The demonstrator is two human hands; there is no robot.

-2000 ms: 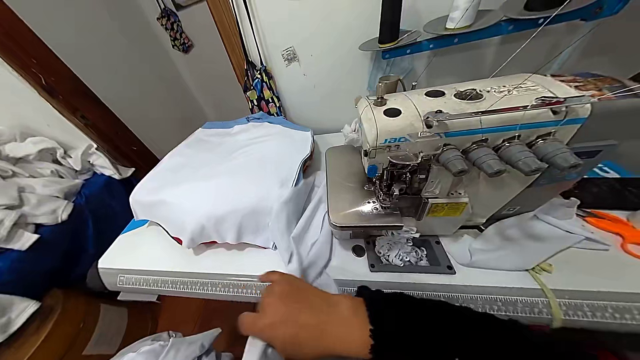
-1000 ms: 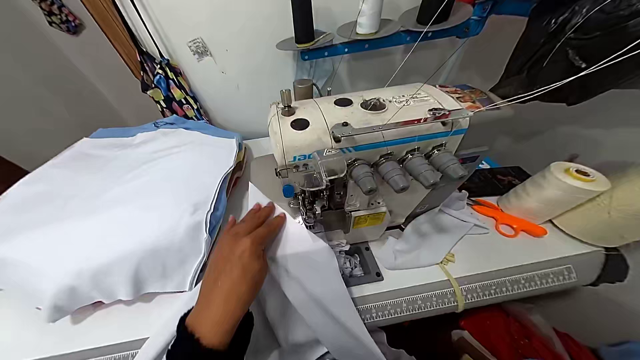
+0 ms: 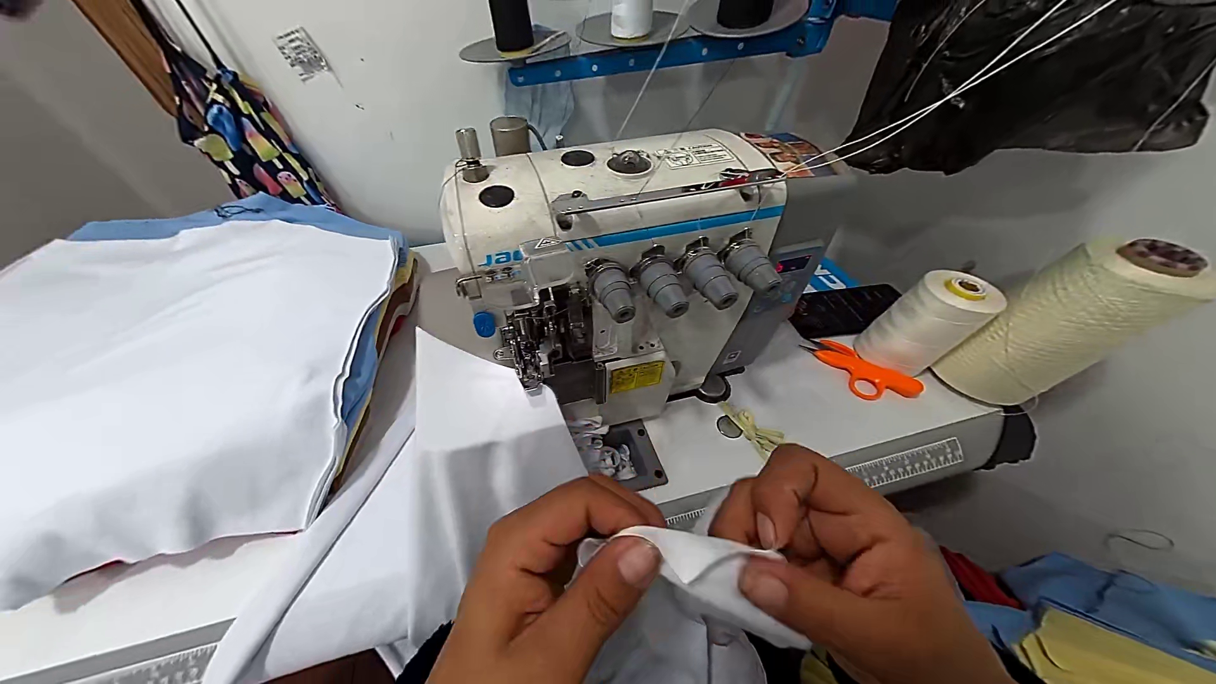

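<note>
Both hands are low in the head view, in front of the table edge. My left hand pinches a small white fabric piece between thumb and fingers, and my right hand grips its other side. Behind them stands a white overlock sewing machine with several grey tension dials. A larger white cloth lies at the machine's presser foot and drapes over the table's front edge. To its left rests a thick stack of cut fabric, white on top with blue and other colours beneath.
Orange thread snips, a white thread cone, a cream yarn cone and a dark phone-like object are on the table at right. A thread stand rises behind. Blue and yellow fabrics lie below right.
My left hand has left the cloth beside the machine, and both hands now hold a small white piece. The white fabric by the orange snips is gone from that spot.
</note>
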